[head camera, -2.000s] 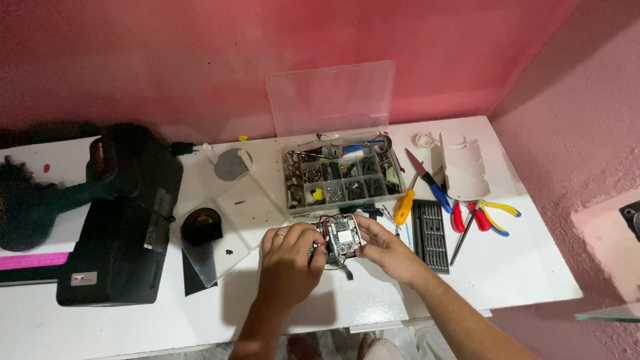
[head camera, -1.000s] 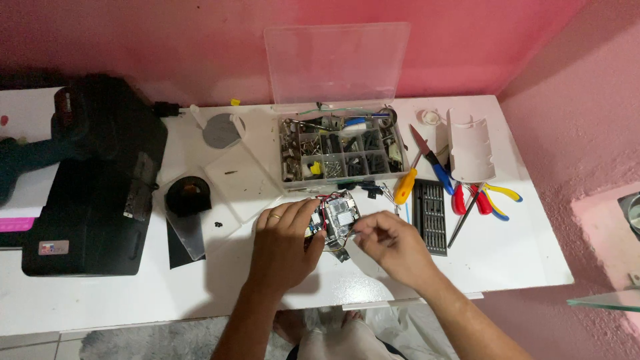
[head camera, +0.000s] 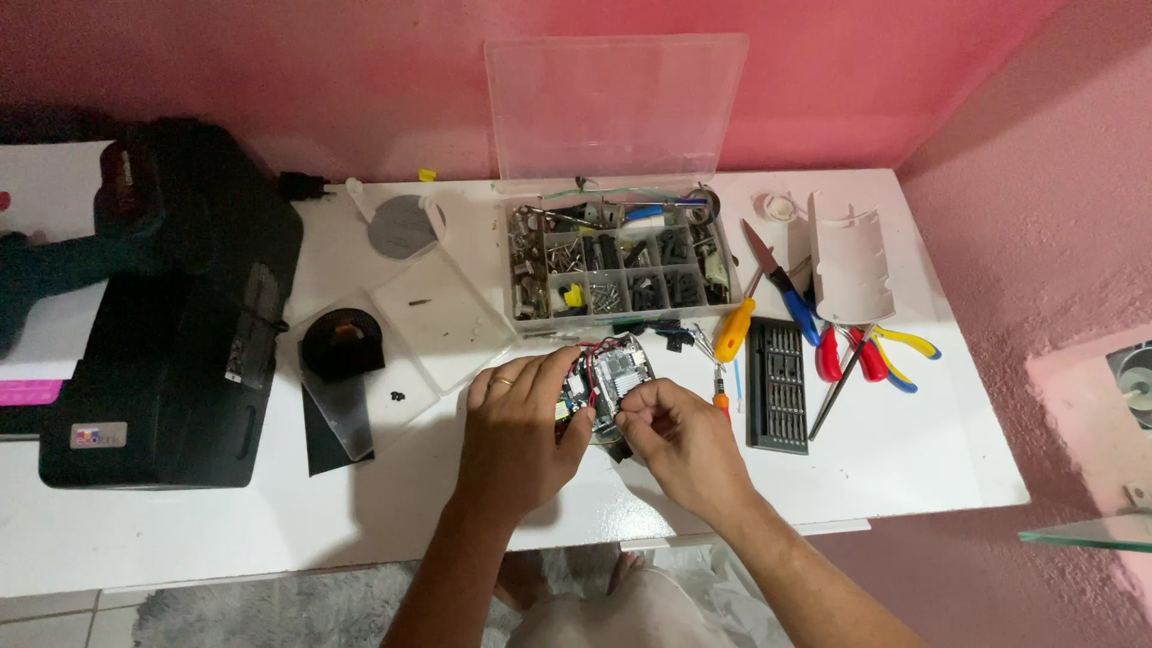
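Note:
An electronic assembly with circuit boards and red and black wires (head camera: 621, 367) lies near the middle of the white table. My left hand (head camera: 522, 423) grips its left side, fingers over the top edge and thumb at the lower front. My right hand (head camera: 675, 432) is at its lower right, thumb and forefinger pinched together at the board; whether something small is between them cannot be told. Beyond the assembly stands a clear compartment box (head camera: 621, 319) with screws and small parts. Right of my hands lie a yellow-handled screwdriver (head camera: 735, 331), an orange-handled tool (head camera: 721, 400) and a black bit case (head camera: 777, 387).
A black printer (head camera: 171, 360) fills the left. Near it lie clear plastic sheets (head camera: 441, 315) and a round black part (head camera: 342, 342). At the right are a knife (head camera: 781, 283), red-handled pliers (head camera: 828, 355), yellow-and-blue-handled pliers (head camera: 909, 342) and a curved white shell (head camera: 850, 261).
My right hand has moved from the assembly's right edge to its lower right, with the fingers now pinched. My left hand stays on the left side. The view has shifted slightly.

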